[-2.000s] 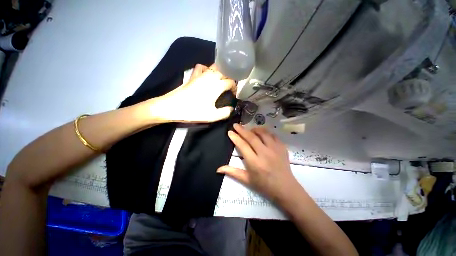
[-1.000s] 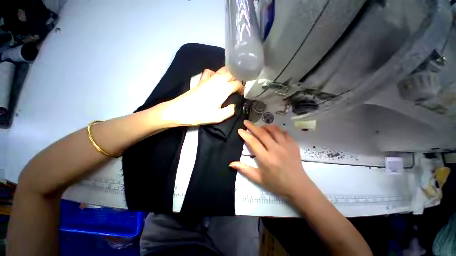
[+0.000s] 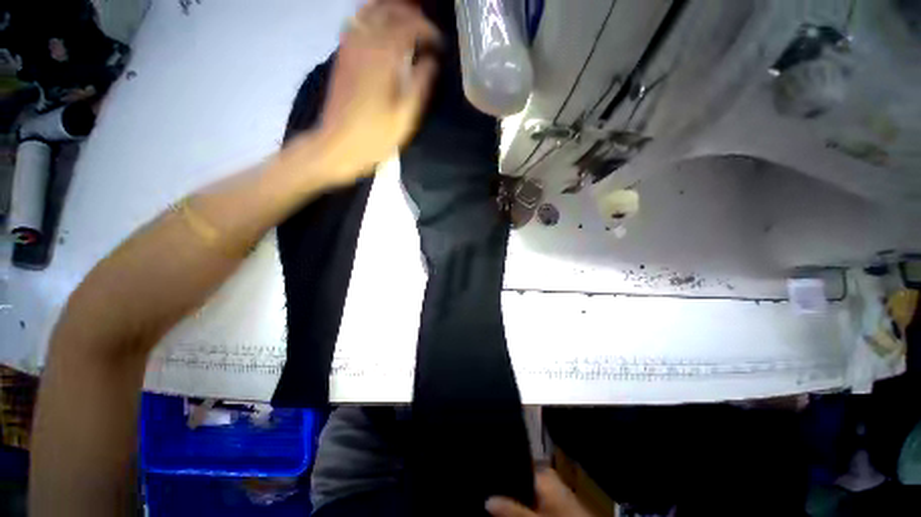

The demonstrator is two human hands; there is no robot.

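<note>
The black garment piece (image 3: 465,293) lies as two strips on the white table, with white table showing between them. Its right strip runs beside the presser foot (image 3: 508,194) and hangs over the near edge. My left hand (image 3: 379,86) is blurred at the far part of the cloth; its fingers are bent, and whether they hold the cloth cannot be told. My right hand (image 3: 545,497) is cut off by the bottom edge, with thumb and fingers on the right strip's hanging end.
The sewing machine head (image 3: 707,91) fills the right. A clear rounded tube (image 3: 497,76) hangs near my left hand. White thread cones (image 3: 30,187) lie at far left. A blue crate (image 3: 227,444) is below the table, whose near edge has ruler marks (image 3: 646,372).
My left hand has moved away from me, up the cloth. My right hand has left the presser foot area and moved down past the near edge. The right strip is now stretched longer, over the edge.
</note>
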